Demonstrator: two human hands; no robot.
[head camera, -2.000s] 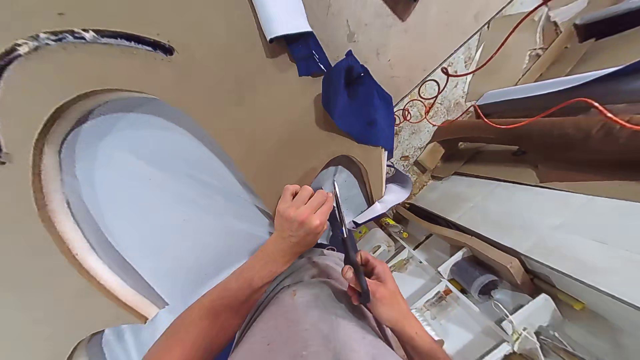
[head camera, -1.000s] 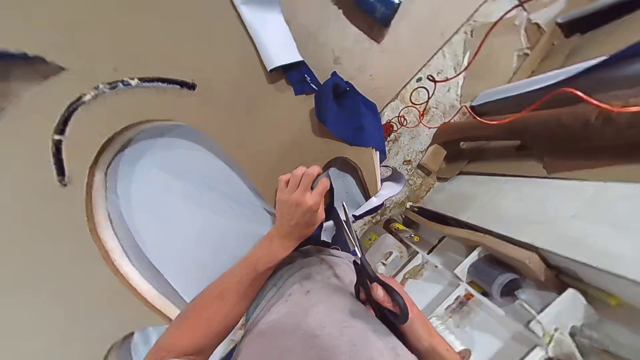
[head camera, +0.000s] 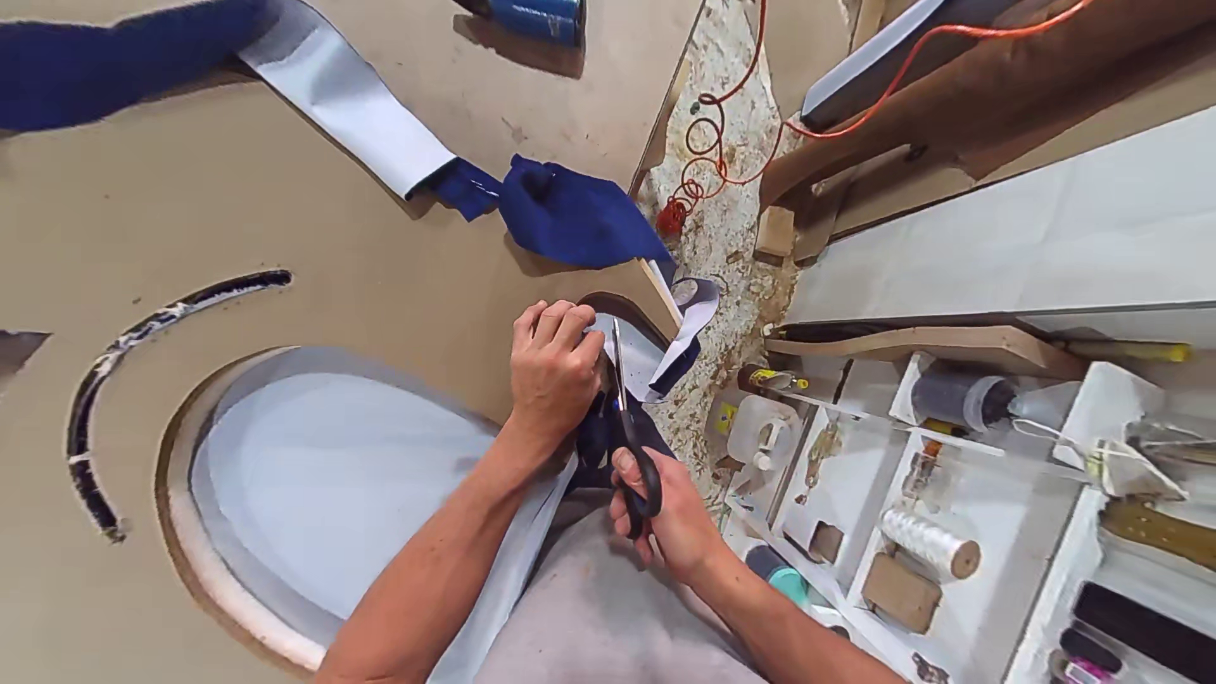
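Note:
My left hand is closed on the edge of a padded piece with grey-white covering, at the middle of the view. In my right hand are black-handled scissors, blades pointing up beside my left fingers; the blades look nearly closed. Dark blue fabric lies between the hands, partly hidden by them. A strip of blue fabric with white backing curls just right of the padded piece. More blue fabric lies above my hands. A larger oval padded panel is at left, partly behind my left forearm.
A curved black strip and a long white-backed blue fabric strip lie on the brown work surface. A blue can is at the top. At right are a coiled red hose and a divided white tray with a thread spool.
One second ago the scissors' blades were spread and the handles lower right; now the blades are closer together and point more upright. The left hand stays at the padded piece. The view has shifted somewhat.

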